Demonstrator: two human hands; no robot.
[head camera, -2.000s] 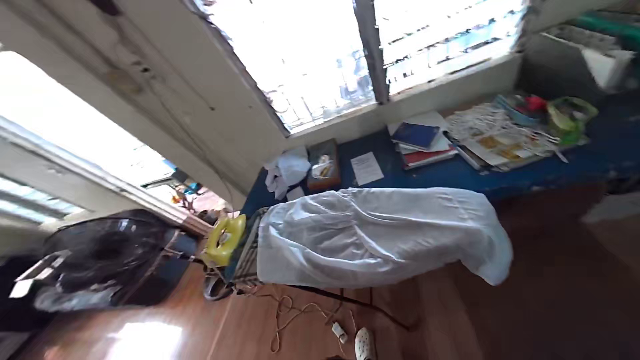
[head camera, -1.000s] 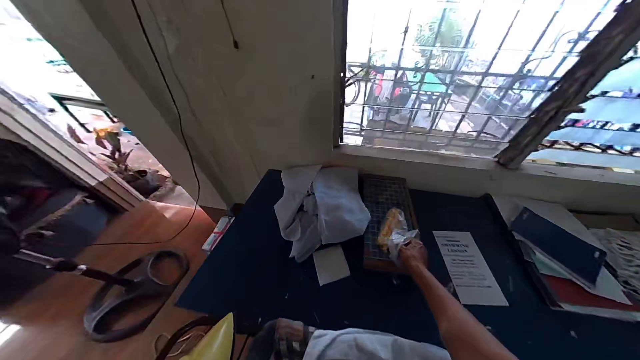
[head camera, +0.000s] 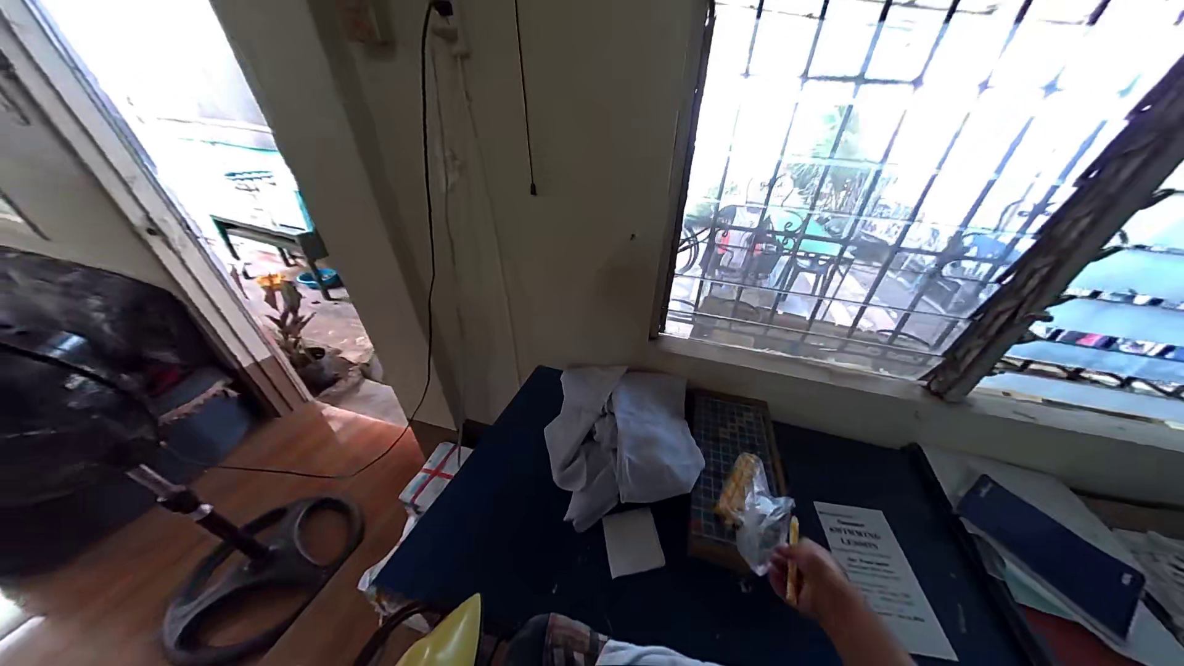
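Observation:
My right hand (head camera: 803, 575) reaches in from the lower right and grips a slim yellowish stick-like item (head camera: 793, 555), whose exact kind I cannot tell. Just left of the fingers, a clear plastic bag (head camera: 763, 518) with yellow contents lies on a box with a gridded top (head camera: 731, 425). A crumpled pale grey cloth (head camera: 638, 444) rests left of that box, and a small off-white square sheet (head camera: 634, 543) lies in front of the cloth. A printed sheet (head camera: 879, 573) is right of my hand. My left hand is out of view.
These things stand on a dark blue table (head camera: 499, 518). A yellow iron (head camera: 449, 638), partly cut off, is at the bottom edge. Notebooks (head camera: 1054, 555) are stacked at the right. A fan's base (head camera: 264, 564) stands on the floor, and a cord (head camera: 430, 277) hangs down the wall.
The view has moved from the cloth-covered ironing board toward the table. My right hand, at the plastic bag a second ago, is now slightly away from it, with the slim item in its fingers.

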